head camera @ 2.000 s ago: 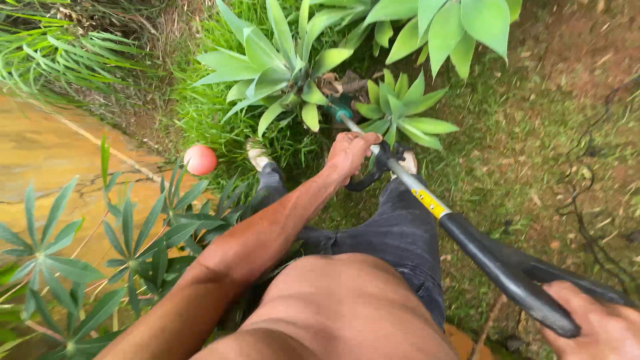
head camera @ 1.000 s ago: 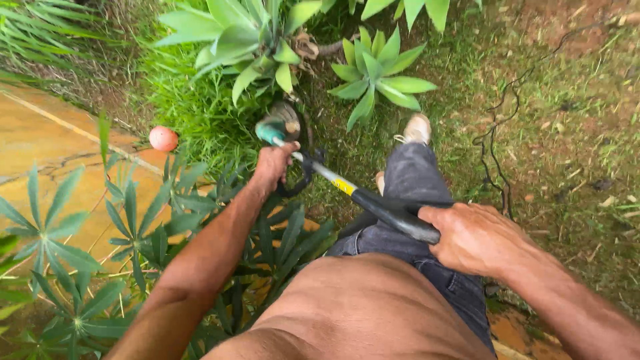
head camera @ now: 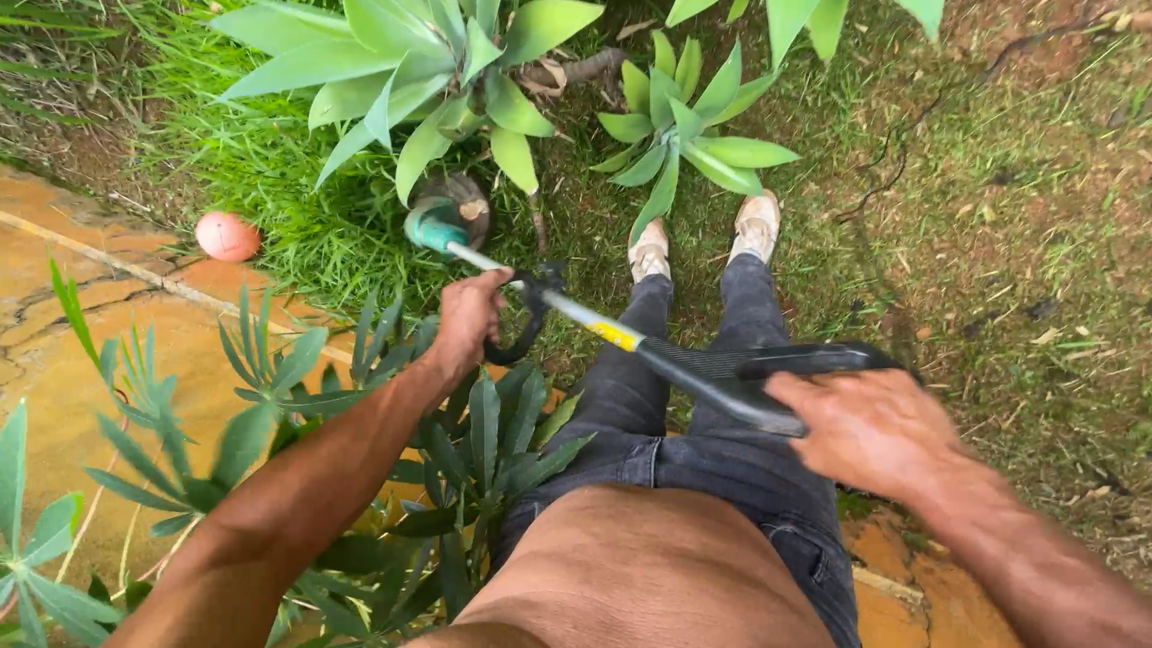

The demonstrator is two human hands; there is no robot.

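Observation:
A string trimmer [head camera: 585, 317] crosses the view from upper left to lower right, with a green head, a metal shaft, a yellow label and a black rear handle. My left hand [head camera: 470, 315] is closed round the shaft just behind the head, beside the black loop handle [head camera: 520, 335]. My right hand [head camera: 868, 423] grips the black rear handle, its fingers partly hidden and blurred. The green trimmer head [head camera: 434, 225] is low over the grass edge, below the big agave; its round guard lies beside it.
A large agave [head camera: 450, 67] and a smaller one [head camera: 682, 126] grow ahead. Tall grass [head camera: 297, 198] borders an orange paved surface [head camera: 54, 315] with a pink ball [head camera: 228, 237]. Leafy plants [head camera: 486, 423] stand at my left leg. My shoes [head camera: 756, 225] are on short grass.
The trimmer head has moved from beside the small agave to the grass edge below the large one. My feet, apart before, now stand closer together near the small agave.

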